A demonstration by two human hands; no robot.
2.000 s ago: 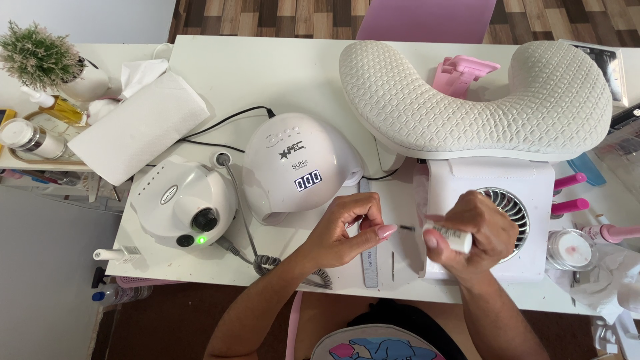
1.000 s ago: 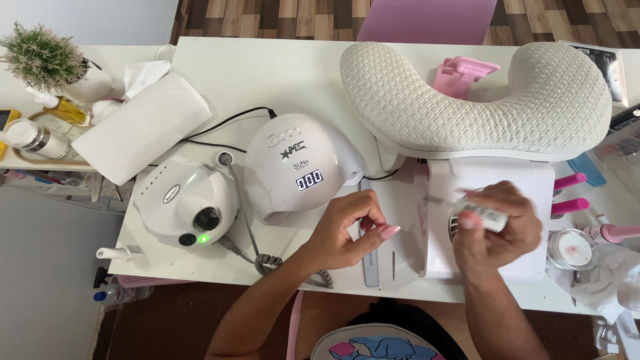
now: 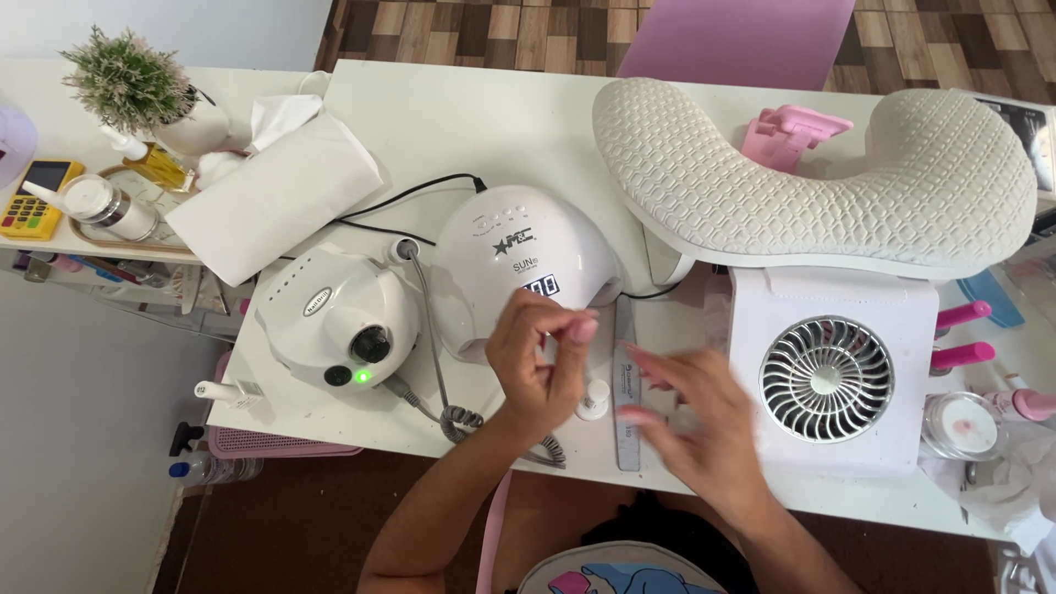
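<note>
My left hand [image 3: 540,363] is raised in front of the white nail lamp [image 3: 520,256], its thumb and index fingertip together; whether something tiny is pinched there I cannot tell. My right hand [image 3: 697,412], blurred, has its fingers apart and holds nothing visible. Between the hands a small white bottle [image 3: 592,400] stands on the table, close by my left wrist. A grey nail file [image 3: 627,421] lies lengthwise beside it, partly behind my right fingertips. Right of my right hand is the white nail dust collector with its round metal fan grille [image 3: 827,379].
A white nail drill unit [image 3: 338,322] with a coiled cord stands left of the lamp. The textured white armrest [image 3: 808,206] spans the back right, around a pink stand [image 3: 788,136]. Folded white towels [image 3: 276,198] lie back left. Another bottle [image 3: 227,392] is at the left table edge.
The small white bottle was in my right hand in both earlier frames; now a white bottle stands on the table. My right hand has moved left, off the dust collector, and its fingers have spread.
</note>
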